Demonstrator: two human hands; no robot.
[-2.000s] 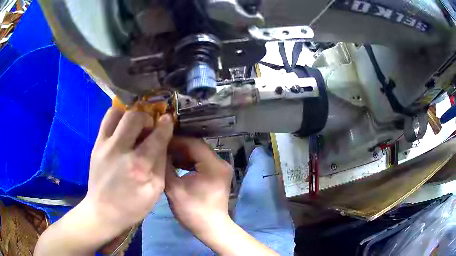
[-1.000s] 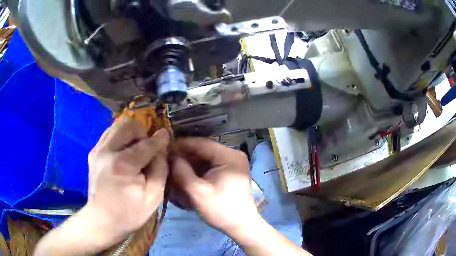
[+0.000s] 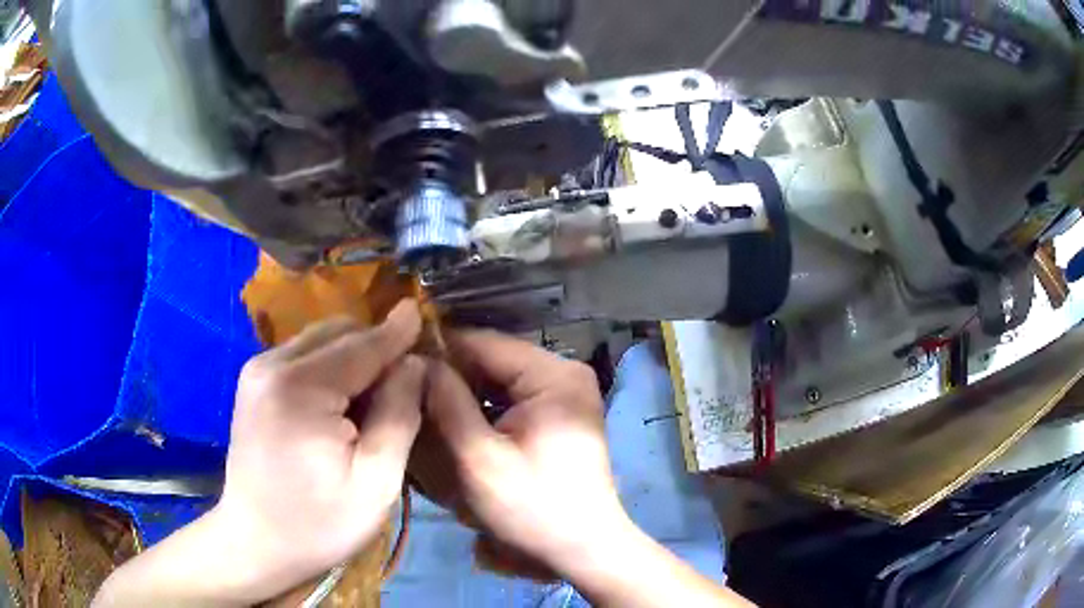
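Observation:
A tan-brown workpiece [image 3: 312,299] lies at the needle area under the machine head, and more of it hangs below my hands over the lap. My left hand [image 3: 315,434] pinches its edge just in front of the needle area. My right hand [image 3: 523,439] grips the same edge beside it, thumb and fingertips close to the left fingertips. A narrow pale line shows along the workpiece at the lower left. The ribbed silver tension knob [image 3: 432,222] is above the hands. The presser foot is mostly hidden by the knob and the cloth.
The grey cylinder arm [image 3: 642,279] with a black band [image 3: 758,238] runs right from the needle area. Blue bins [image 3: 83,321] with brown pieces [image 3: 74,552] stand left. A red-handled tool [image 3: 764,410] hangs by the pale table [image 3: 719,428]. Clear plastic [image 3: 1010,558] is lower right.
More smooth orange-brown cloth now shows left of the needle area, above my left hand. Both hands have stayed close together and moved slightly down. The camera view has shifted a little.

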